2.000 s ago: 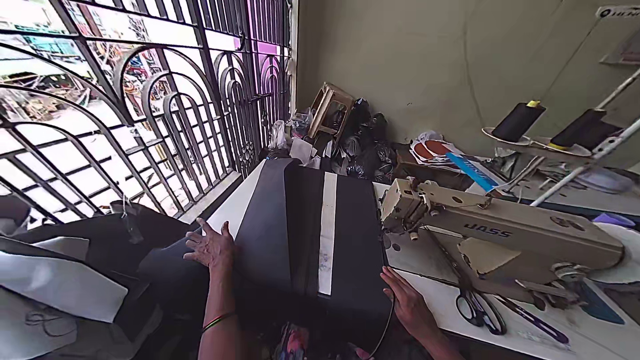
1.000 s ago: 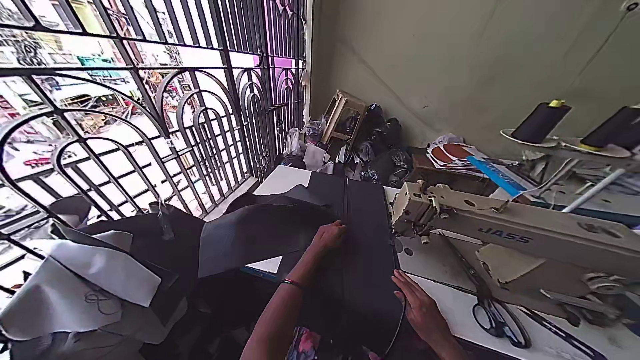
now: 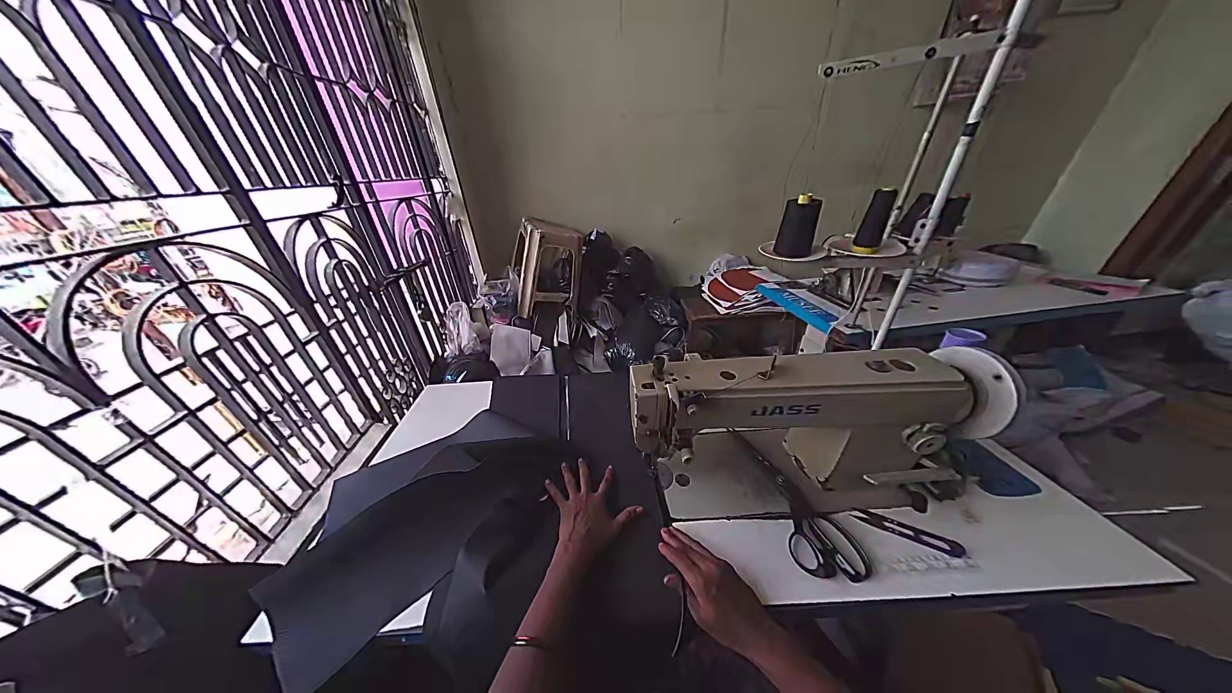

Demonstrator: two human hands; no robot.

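Dark fabric (image 3: 375, 529) lies in layered folds over the left part of the white sewing table (image 3: 1039, 549). My left hand (image 3: 583, 508) rests on it with fingers spread and palm down. At the right edge of the cloth, just below the needle area, my right hand (image 3: 707, 582) lies with its fingertips on the border; whether it pinches the cloth is unclear. The beige sewing machine (image 3: 808, 399) stands right of the fabric. On its bed lie black-handled scissors (image 3: 828, 549), and beside them a dark purple thread snipper or similar tool (image 3: 910, 532).
A metal window grille (image 3: 221, 318) runs along the left. Behind the table are a plastic stool (image 3: 549, 265) and black plastic bags (image 3: 635, 322). Black thread cones (image 3: 799, 227) sit on a stand at the back right, near a second table (image 3: 1039, 298).
The pale strip seen between the fabric panels two seconds ago is covered. My left hand has moved from the left side onto the cloth near my right hand. The view has shifted to the right.
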